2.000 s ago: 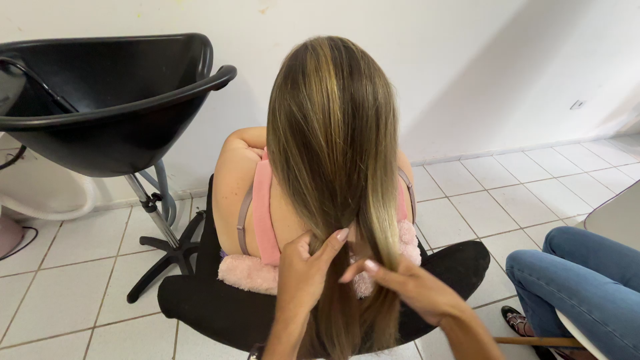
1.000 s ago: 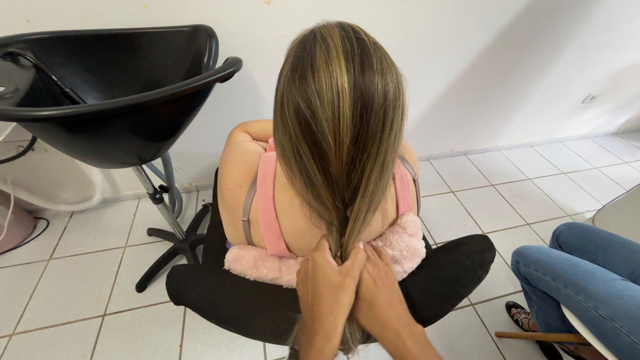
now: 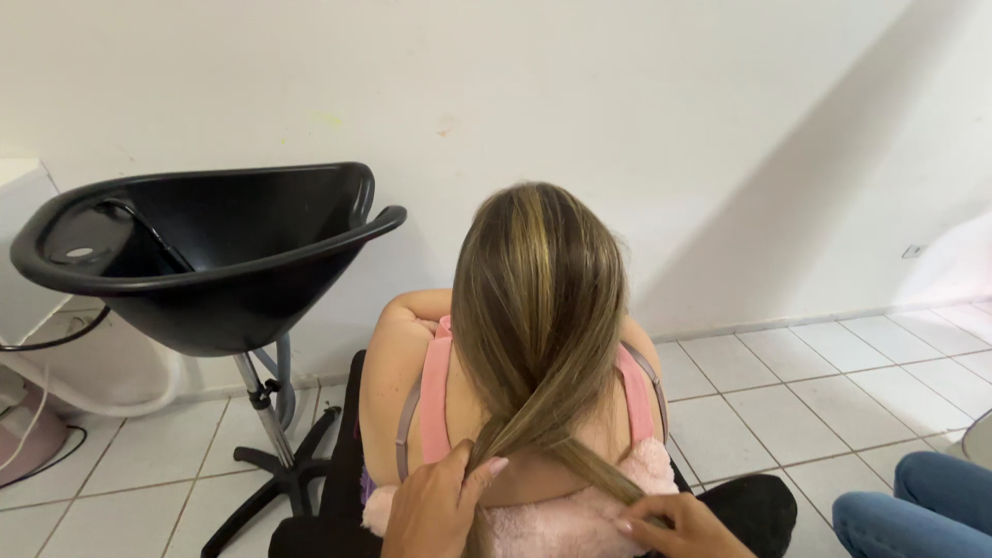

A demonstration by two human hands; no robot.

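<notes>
A seated person's long, highlighted brown hair point(image 3: 542, 310) hangs down the back, its strands crossing low between the shoulders. My left hand point(image 3: 438, 504) grips strands at the left of the crossing, thumb on top. My right hand point(image 3: 682, 523) pinches a separate strand point(image 3: 601, 471), drawn out down and to the right. Loose hair hangs below my left hand, where its ends run out of view. The person wears a top with pink straps point(image 3: 436, 387), and pink fluffy fabric point(image 3: 558, 531) lies across the lower back, behind my hands.
At the left a black shampoo basin point(image 3: 232, 310) stands on a wheel-less star base point(image 3: 298, 477) beside hoses. Black padded chair parts point(image 3: 748, 508) flank the seated person. Another person's knees in blue jeans point(image 3: 914, 504) are at the lower right. A white wall point(image 3: 620, 93) rises in front.
My hands have moved apart from close together at the hair; my right hand now holds a strand out to the right. The view has tilted upward.
</notes>
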